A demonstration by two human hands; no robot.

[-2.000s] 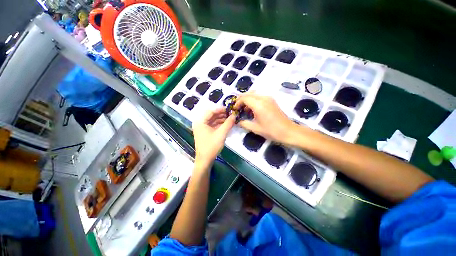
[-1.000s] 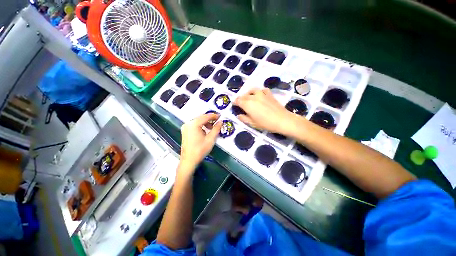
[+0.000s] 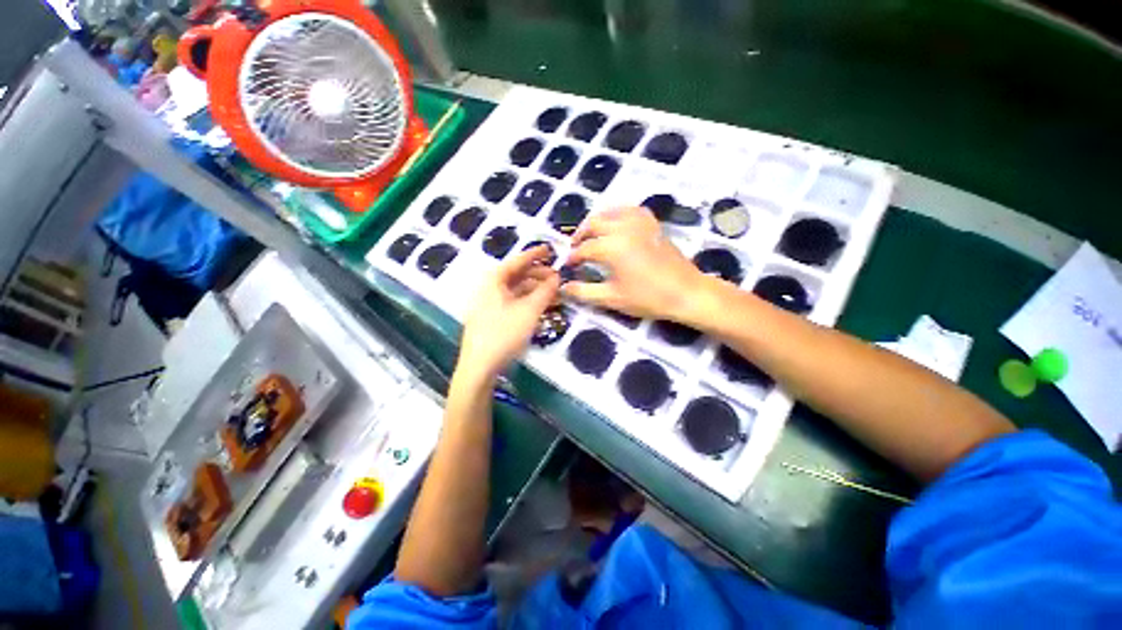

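A white blister tray (image 3: 771,439) lies on the green bench with black round housings (image 3: 646,384) in most pockets. My left hand (image 3: 508,308) and my right hand (image 3: 625,265) are close together over the tray's left-middle part. Their fingertips meet around a small dark part, mostly hidden by the fingers. A round circuit board (image 3: 550,325) with light patches lies in a pocket just below my hands. A pale disc with a dark rim (image 3: 728,218) lies to the right of my right hand, beside a dark piece.
An orange-red fan (image 3: 325,99) stands in a green basket (image 3: 445,138) at the upper left. A machine with two orange-brown fixtures (image 3: 262,422) and a red button (image 3: 363,497) is at the left. A tissue (image 3: 931,347), green item (image 3: 1048,366) and paper note (image 3: 1083,338) lie at the right.
A second ago my hands were apart at separate pockets, with two circuit boards showing between them. Now the hands have come together, and the upper board is covered or gone from sight.
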